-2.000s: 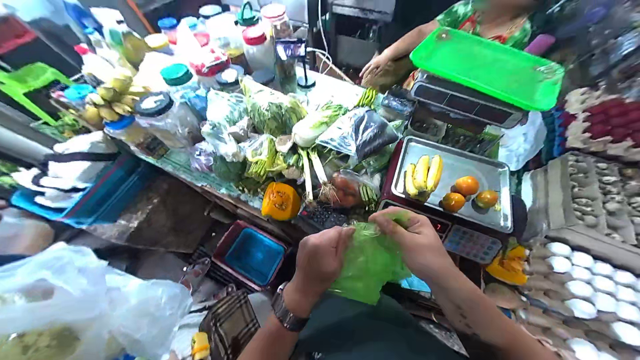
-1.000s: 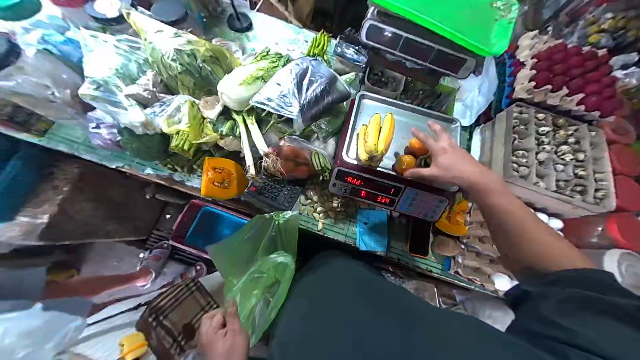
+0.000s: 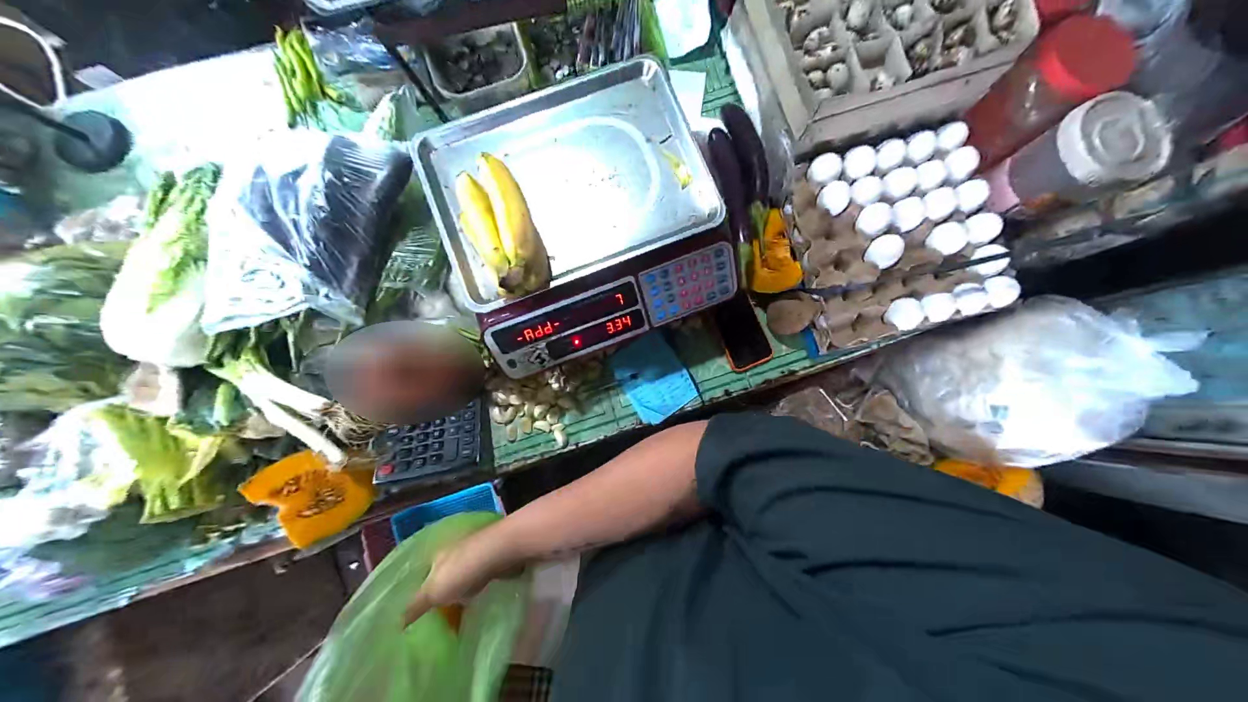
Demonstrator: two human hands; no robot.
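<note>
My right hand [image 3: 458, 577] is at the mouth of a green plastic bag [image 3: 400, 643], low in the view. An orange-red round fruit [image 3: 451, 616] shows just under its fingers, partly hidden; whether they grip it I cannot tell. My left hand is not in sight. Beyond my forearm stands a digital scale [image 3: 604, 317] with lit red digits. Its metal tray [image 3: 604, 175] bears a small bunch of yellow bananas [image 3: 502, 224] at the left side.
Left of the scale lie a wrapped dark bundle [image 3: 312, 214], Chinese cabbage [image 3: 161, 283], cut squash [image 3: 312, 495] and a calculator [image 3: 429, 444]. A phone [image 3: 743, 333], eggplants [image 3: 731, 175] and white eggs in cartons [image 3: 907, 214] are at the right. A blue basket [image 3: 448, 509] sits below the counter edge.
My right hand has moved from the scale tray to the green bag. The orange-red fruits that lay beside the bananas are off the tray. My left hand has gone out of sight. The view has shifted.
</note>
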